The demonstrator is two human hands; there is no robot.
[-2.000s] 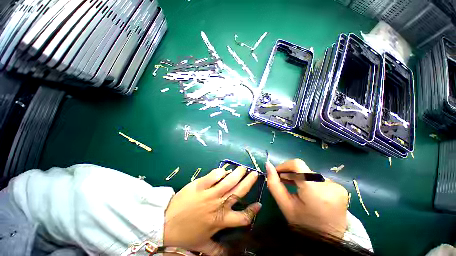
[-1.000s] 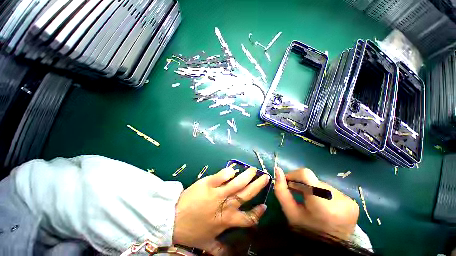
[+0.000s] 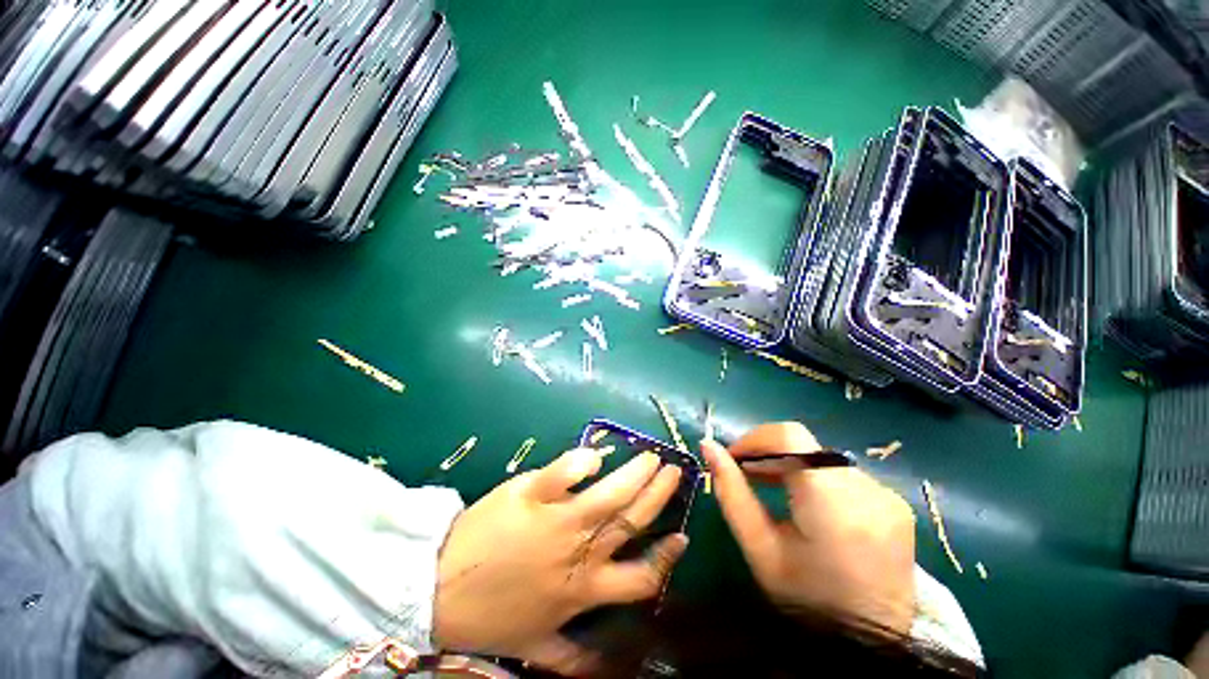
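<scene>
A phone middle frame [image 3: 640, 435] with a thin bluish rim lies at the near edge of the green mat, mostly covered by my left hand. My left hand [image 3: 564, 551] rests on it with fingers spread over its far end. My right hand [image 3: 822, 531] holds dark tweezers [image 3: 796, 460] at the frame's right far corner; the tips are too small to make out. A thin yellow strip [image 3: 668, 422] lies just beyond that corner. The frame's near end is hidden by my hand and dark blur.
White strips [image 3: 564, 219] lie heaped at mat centre. Yellow slivers [image 3: 361, 365] are scattered around. Near frame stacks [image 3: 849, 265] stand right of centre, beside a crumpled clear bag [image 3: 1028, 126]. Large leaning stacks [image 3: 252, 106] stand left. More stacked frames [image 3: 1147, 252] stand at right.
The view has shifted slightly and come back. My right hand and tweezers have tilted a little at the same corner. My left hand stays on the frame.
</scene>
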